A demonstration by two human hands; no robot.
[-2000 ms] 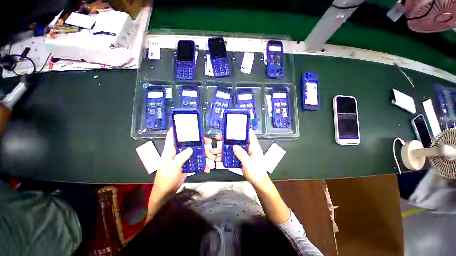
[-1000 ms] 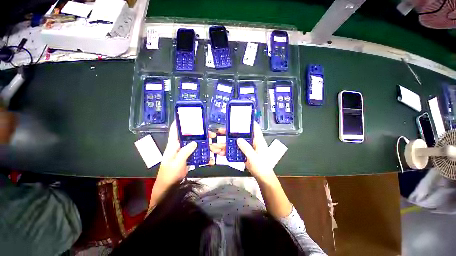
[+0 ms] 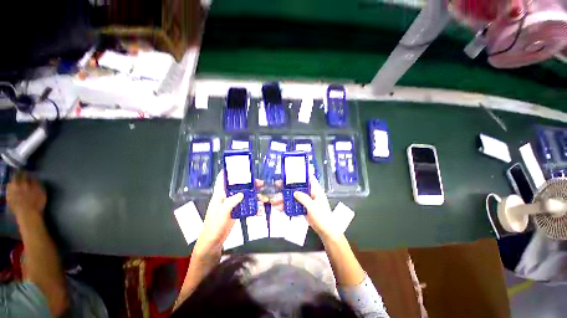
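My left hand (image 3: 216,214) holds a dark-blue keypad handset (image 3: 244,202) upright, thumb on its keys. My right hand (image 3: 318,210) holds a second keypad handset (image 3: 295,202) beside it, thumb also on the keys. Both screens glow white. Behind them lies the clear blister tray (image 3: 176,177). Its near row holds several blue phones back up, such as a phone back (image 3: 200,168), partly hidden by the held handsets. Its far row holds two dark-screened handsets, one at the left (image 3: 236,112), and a phone back (image 3: 336,110). White slips (image 3: 189,222) lie around my hands.
A spare handset (image 3: 379,144) and a white-edged touchscreen phone (image 3: 426,177) lie right of the tray. A small fan (image 3: 519,208) stands at the right edge, a pink fan (image 3: 528,37) above. Another person's arm (image 3: 34,230) reaches in at left. Papers (image 3: 133,74) lie back left.
The view has shifted, so the tray appears lower. More slips show below the held handsets. The other person's arm has come further into view at left. Both handsets remain held with lit screens.
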